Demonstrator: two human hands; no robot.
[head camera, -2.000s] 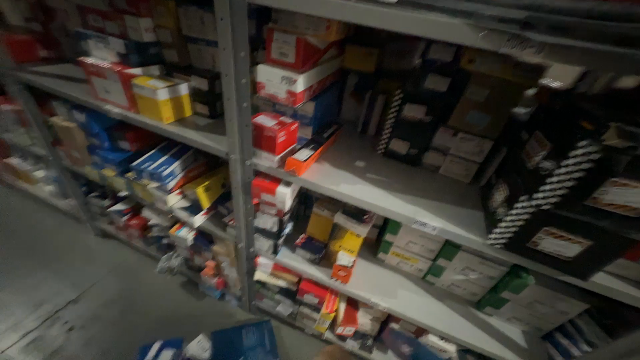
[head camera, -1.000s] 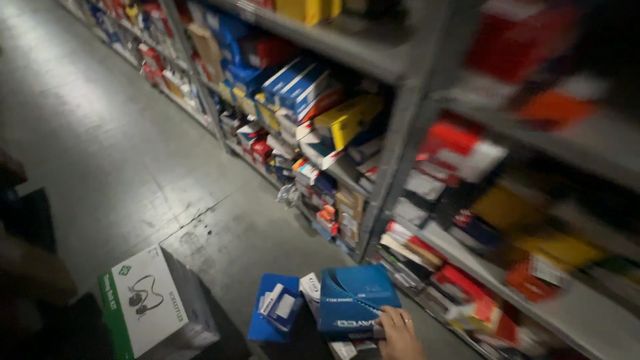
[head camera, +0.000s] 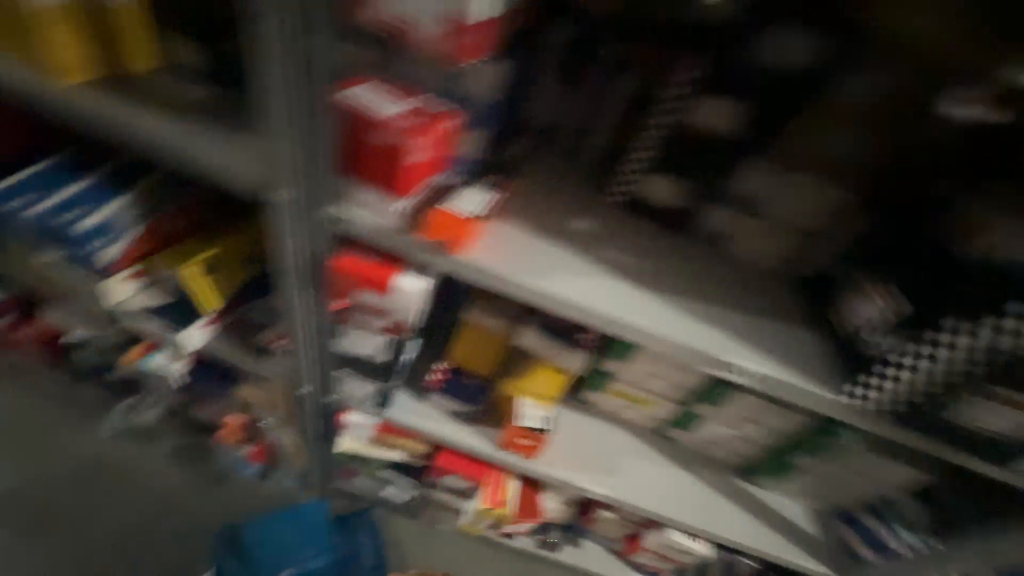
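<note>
A blue cardboard box (head camera: 300, 540) shows at the bottom edge of the head view, left of the middle, in front of the shelving. Just right of it, a thin skin-toned sliver of what looks like my right hand (head camera: 420, 573) touches the frame's lower edge; its fingers and any hold are hidden. My left hand is out of view. On the shelves beyond stand a red box (head camera: 400, 140), an orange-ended box (head camera: 454, 220) and a yellow box (head camera: 536, 384). The whole view is heavily blurred.
A grey metal rack upright (head camera: 300, 256) stands left of centre. Grey shelf boards slope down to the right, among them a middle shelf (head camera: 680, 320). Black boxes with a checkered edge (head camera: 936, 360) sit at the right, and green-and-white boxes (head camera: 728, 416) below. Concrete floor (head camera: 104, 488) lies lower left.
The view has swung right and up toward the shelving. The right hand, on the blue box a second ago, has almost left the frame. The green-and-white carton seen then is out of view.
</note>
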